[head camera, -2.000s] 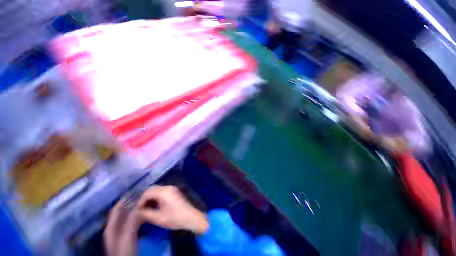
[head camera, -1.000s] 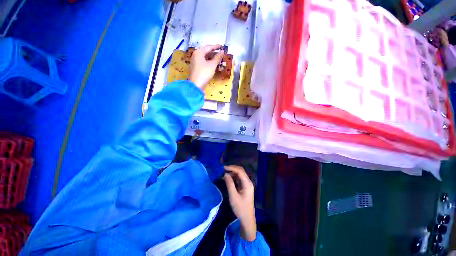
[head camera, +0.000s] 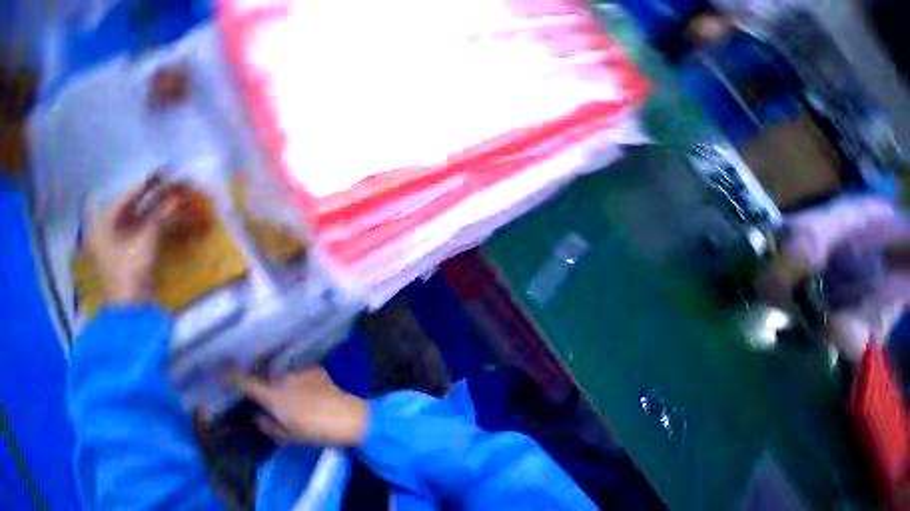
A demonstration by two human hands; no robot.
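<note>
The view is strongly blurred. My left hand (head camera: 122, 250) is over the gold plate (head camera: 205, 267) on the white machine bed. Its fingertips are at the orange-brown fixture block (head camera: 190, 212). A small dark, glinting thing (head camera: 150, 195) shows at the fingertips; I cannot tell whether they grip it or rest on it. My right hand (head camera: 304, 404) is low, by the machine's front edge, with its fingers bent. I cannot tell whether it holds anything.
A red tray stack (head camera: 459, 170) with white-pink sheets stands right of the plate. On the green mat (head camera: 599, 319) are a clear strip (head camera: 557, 269) and small shiny parts (head camera: 661, 411). A spare brown block (head camera: 170, 85) lies behind. A neighbouring worker's sleeve (head camera: 848, 235) is at right.
The view has swung right, showing more green bench. My left hand is still at the fixture block. My right hand has moved from near my lap up to the machine's front edge.
</note>
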